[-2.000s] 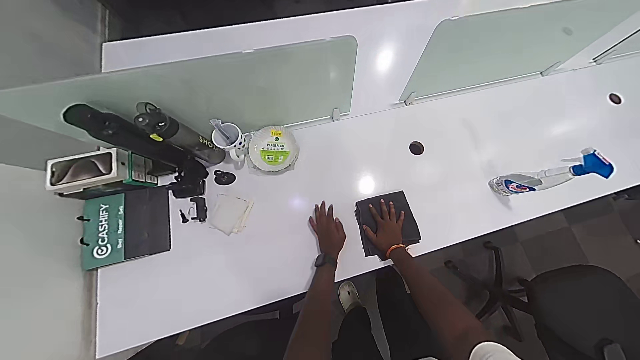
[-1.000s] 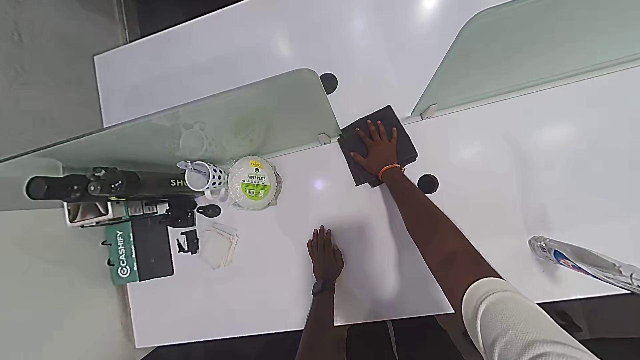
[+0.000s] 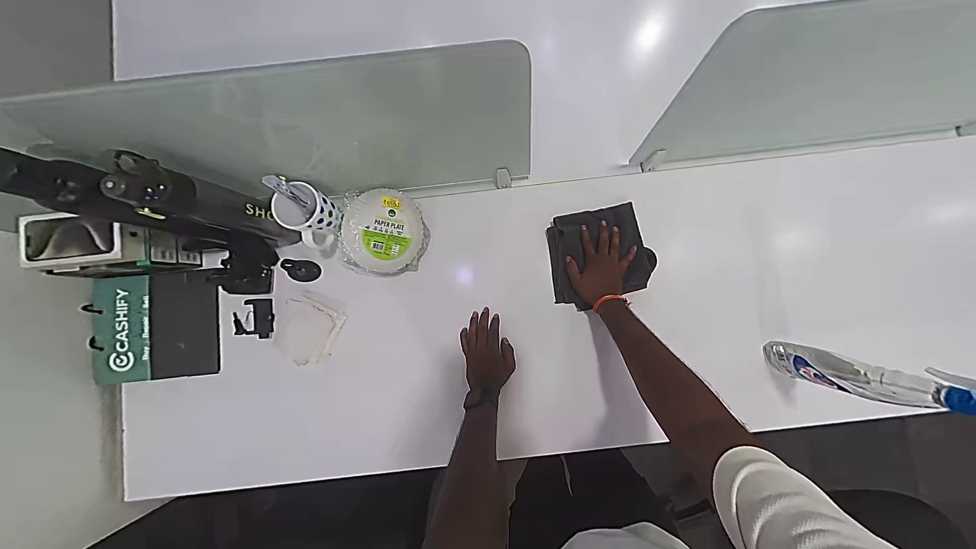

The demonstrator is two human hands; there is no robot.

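Note:
My right hand (image 3: pixel 602 268) lies flat, fingers spread, on a folded dark grey cloth (image 3: pixel 570 242) on the white desk (image 3: pixel 412 404). An orange band circles that wrist. The cloth lies between the two frosted glass partitions, on the near side of their line, and a round black part shows at its right edge. My left hand (image 3: pixel 487 357) rests palm down on the desk, left of the cloth and nearer the front edge, with nothing in it. A dark watch or band is on that wrist.
At left stand a dotted mug (image 3: pixel 306 207), wrapped paper plates (image 3: pixel 383 231), a black tube (image 3: pixel 206 207), a phone box (image 3: pixel 72 238), a green and black bag (image 3: pixel 183 324) and pale square sheets (image 3: pixel 305 329). A clear spray bottle (image 3: pixel 862 372) lies at right. Glass partitions (image 3: pixel 427 114) cross behind.
My right hand and the cloth were farther back, at the gap between the partitions, a second ago; they are now nearer the front. My left hand still rests on the desk.

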